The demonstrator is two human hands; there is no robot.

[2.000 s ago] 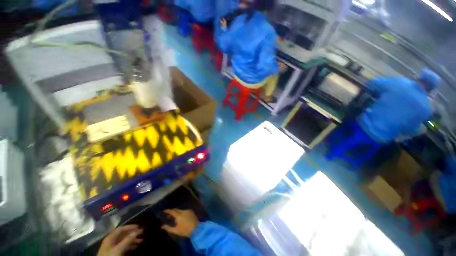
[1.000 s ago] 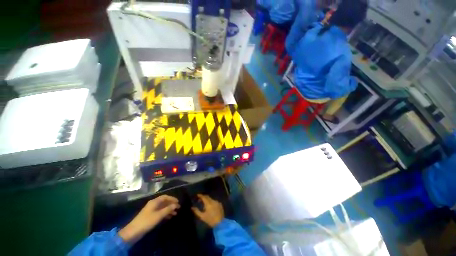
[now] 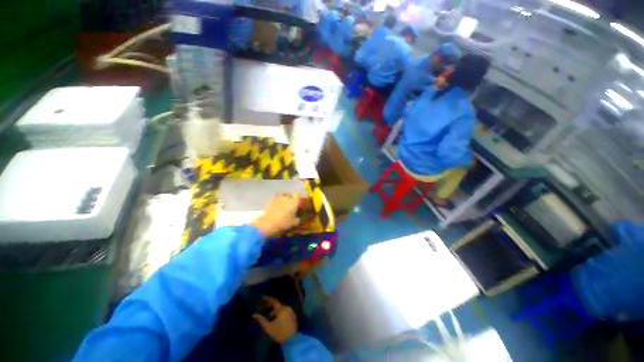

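Note:
My left hand reaches over the press base, its fingertips at the orange-brown fixture beside the pale metal plate. The fingers cover most of the fixture, and I cannot tell whether they hold anything. My right hand is low in front of the press, against the black lap area, fingers curled around a small dark workpiece that is mostly hidden. The cream-white press nozzle and blue head are at the left of the base.
Stacked foam trays lie on the green bench at left. Crumpled clear plastic lies left of the press. A cardboard box is behind it. A white foam tray block stands at lower right. People in blue sit on stools beyond.
My left hand has gone from the lap area forward to the fixture. The press head has shifted left, away from above the fixture. My right hand stays low, fingers still curled.

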